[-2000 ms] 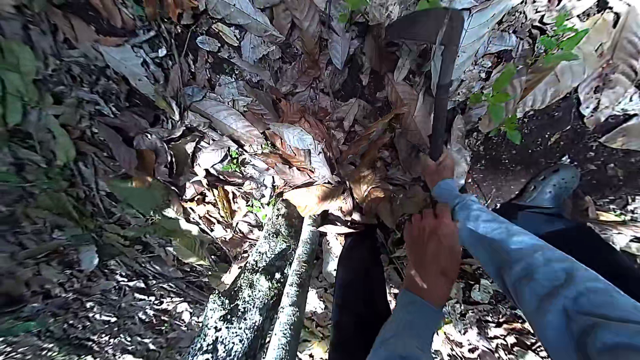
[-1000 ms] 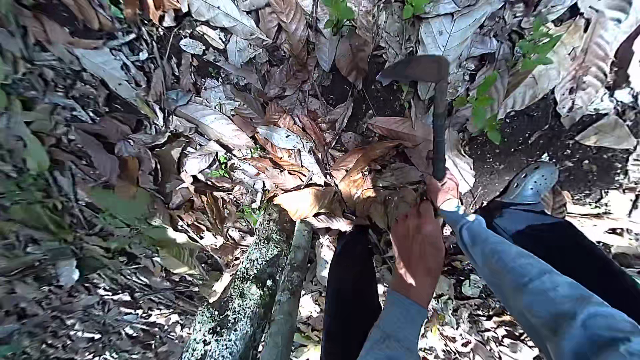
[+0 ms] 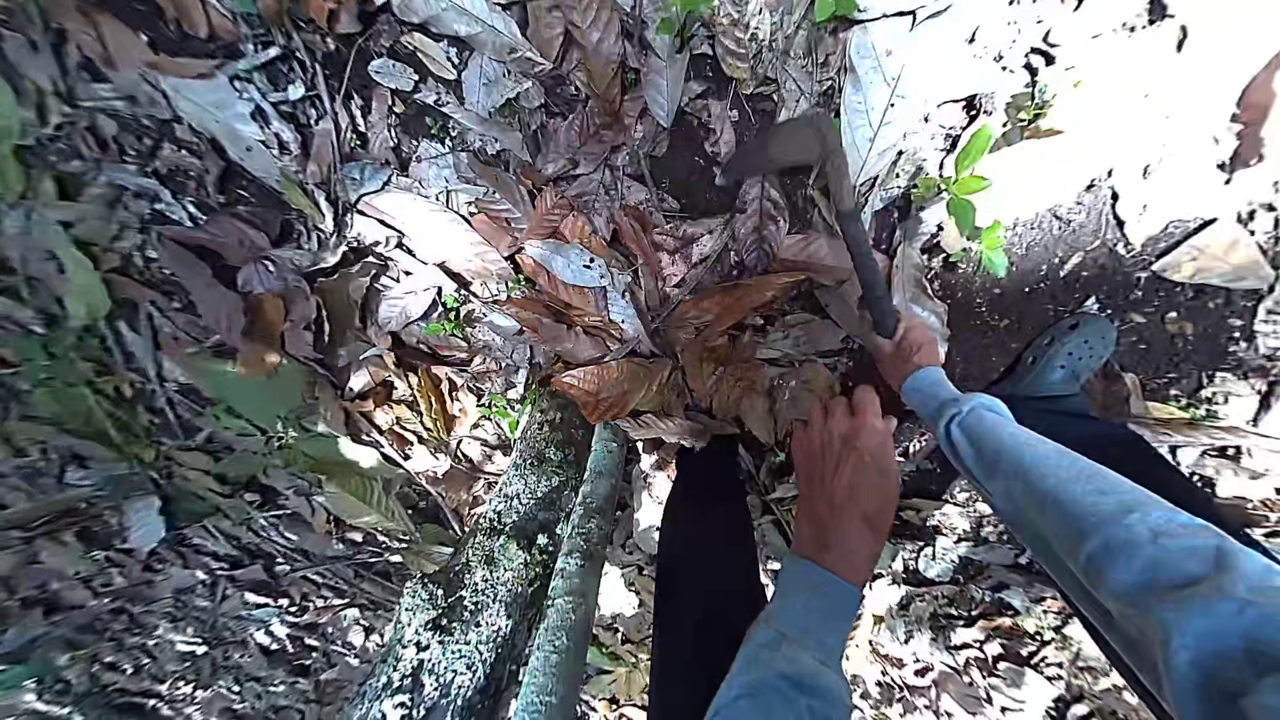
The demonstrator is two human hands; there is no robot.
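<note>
My right hand (image 3: 905,350) grips the handle of a hoe-like hand tool (image 3: 860,240); its dark blade points left, just above the litter of dry brown leaves (image 3: 735,320). Closer to me, at the edge of those leaves, is my left hand (image 3: 847,470), back up, with its fingers bent down toward the ground. Its palm is hidden, so whether it holds anything does not show. The two hands are close together.
Two lichen-covered trunks (image 3: 500,560) rise at the lower middle beside my dark trouser leg (image 3: 705,580). A grey clog (image 3: 1065,355) is on my foot at the right, on dark soil. Small green seedlings (image 3: 968,195) grow above it.
The tool's blade has tilted down and left, nearer the leaf litter, and its handle now leans left. My left hand stays close to my right one.
</note>
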